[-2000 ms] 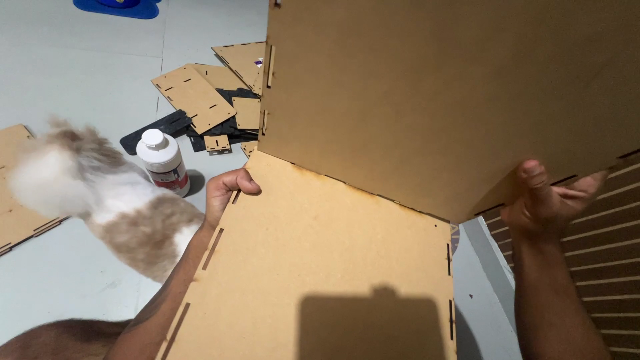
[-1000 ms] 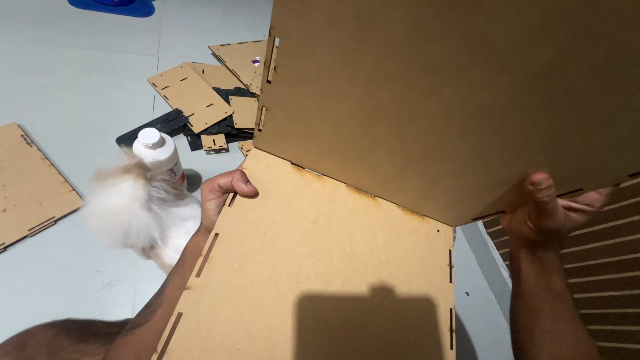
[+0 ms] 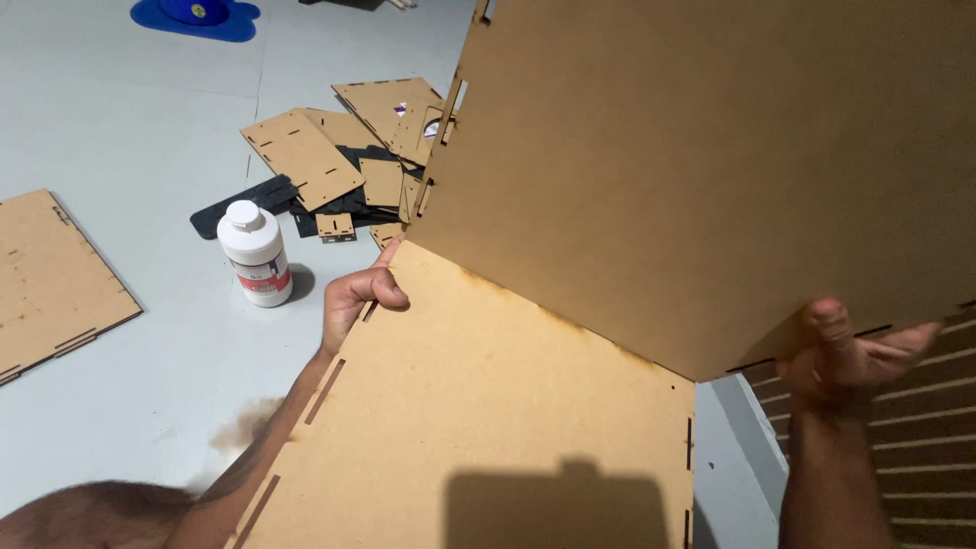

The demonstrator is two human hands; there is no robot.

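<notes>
Two large slotted fibreboard panels meet along an edge at an angle. The lower panel (image 3: 488,396), scorched along the joint, lies in front of me. From its far edge the upper panel (image 3: 686,168) rises to the right. My left hand (image 3: 362,301) grips the lower panel's left edge near the corner, thumb on top and most fingers hidden beneath. On the right, my right hand (image 3: 854,354) holds the upper panel's lower edge, its thumb on the face and its fingers partly behind.
A white plastic bottle (image 3: 259,267) stands on the floor left of my left hand. Beyond it lie smaller fibreboard pieces (image 3: 305,156) and black pieces (image 3: 244,206). Another panel (image 3: 53,282) is at far left, a blue object (image 3: 194,19) at the top, a striped surface (image 3: 923,450) at right.
The fluffy white and tan animal beside the bottle has moved down toward my left forearm, where only a blurred bit shows. Both hands keep their hold on the panels.
</notes>
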